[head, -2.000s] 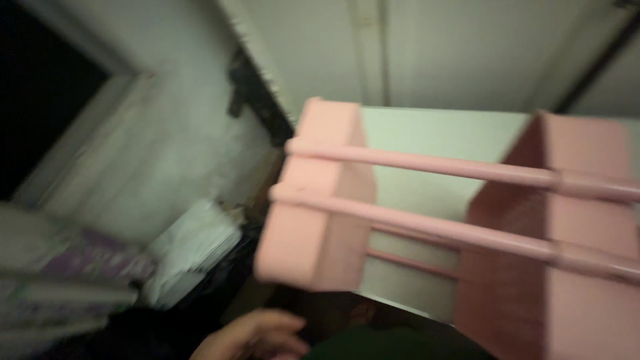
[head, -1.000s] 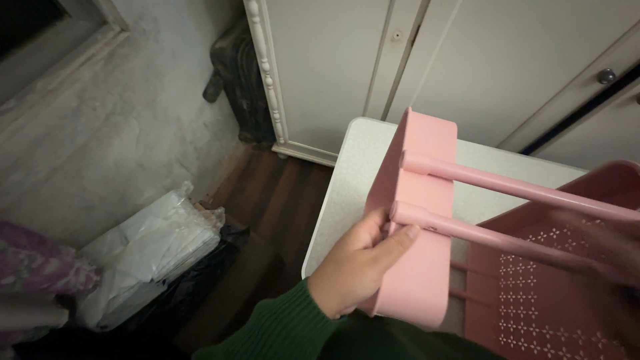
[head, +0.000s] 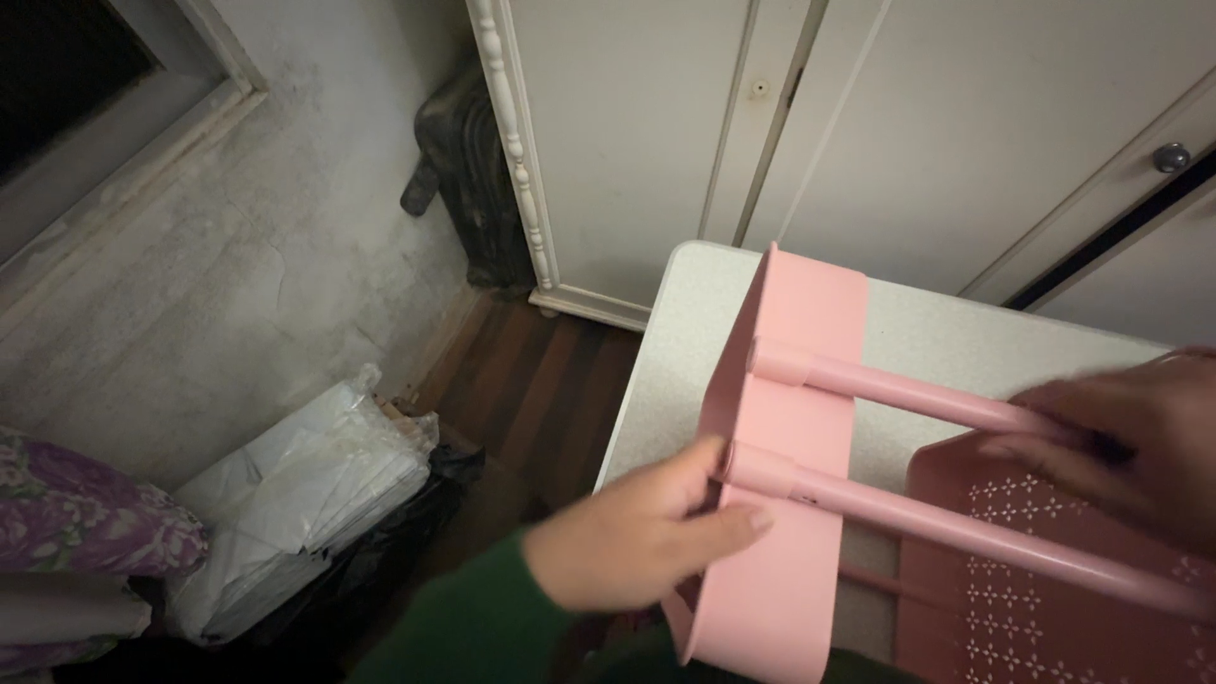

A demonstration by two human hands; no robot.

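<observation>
A pink plastic rack lies on its side on a white speckled tabletop (head: 698,304). My left hand (head: 655,532) grips the rim of its near pink tray (head: 803,427), thumb on the outer face, close to the socket of the lower pink tube (head: 950,532). The upper pink tube (head: 912,391) runs parallel to it from the same tray. At the right, my right hand (head: 1130,437) is blurred at the upper tube, with something small and dark by its fingers; its grip is unclear. Below it is a second pink tray (head: 1016,589) with a flower-shaped hole pattern.
White cabinet doors (head: 636,142) stand behind the table. A dark suitcase-like object (head: 475,180) leans in the corner. On the left are plastic-wrapped white packages (head: 294,494), a black bag (head: 408,541) and purple floral fabric (head: 85,503). Dark striped flooring (head: 541,380) shows beside the table.
Two seconds ago my left hand was apart from the near tray; since one second ago it has been on its rim. My right hand shows more plainly now, at the upper tube.
</observation>
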